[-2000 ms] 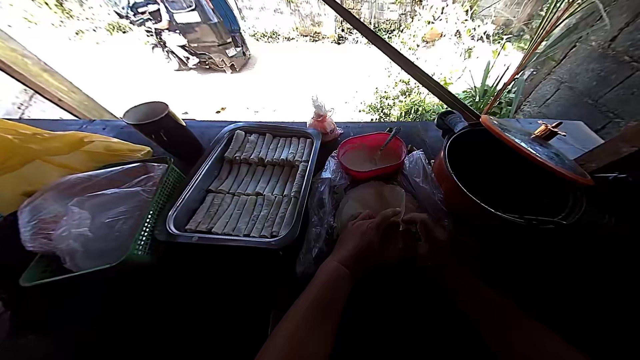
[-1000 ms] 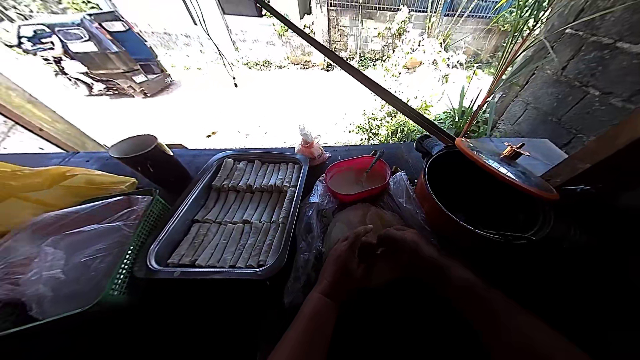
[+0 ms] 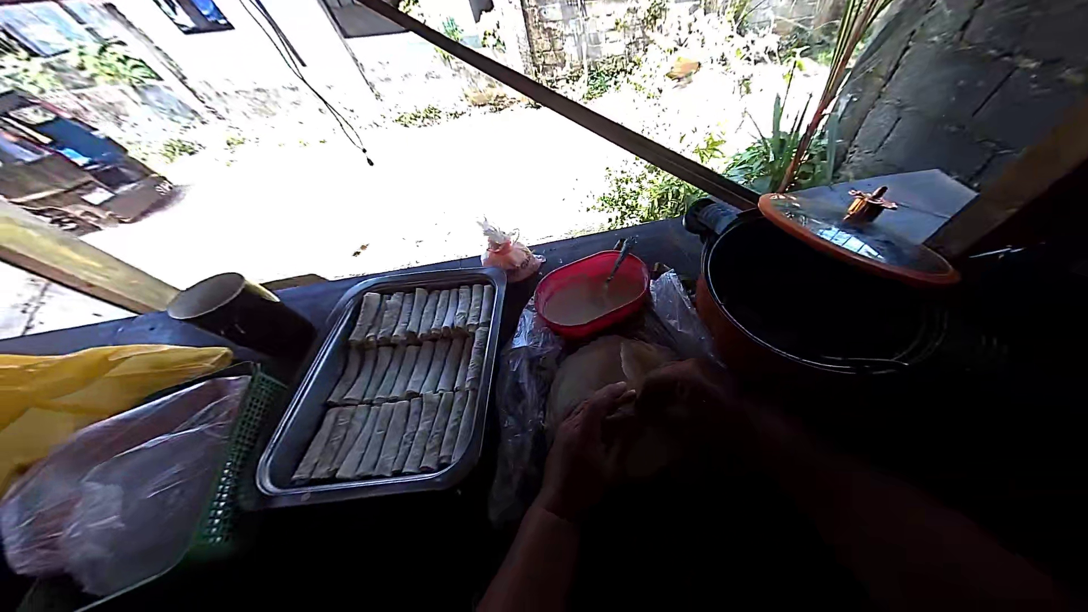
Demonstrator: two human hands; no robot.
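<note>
My left hand rests on a stack of thin round wrappers, its fingers at a raised wrapper edge. Close beside it, my right hand is in deep shadow with its fingertips near the same raised flap; its grip is hard to see. Just beyond the hands stands a red plastic bowl of cloudy liquid with a spoon in it. Left of the hands, a metal tray holds three rows of thin rolled wrappers. Clear plastic lies between the tray and the stack.
A dark pot with a glass lid tilted on its rim stands at right. A tied plastic bag sits behind the tray. At left are a dark cup, a green basket with clear plastic, and a yellow bag.
The view has swung to the right. The vehicle outside has moved toward the left edge. Both hands remain close together over the wrapper stack.
</note>
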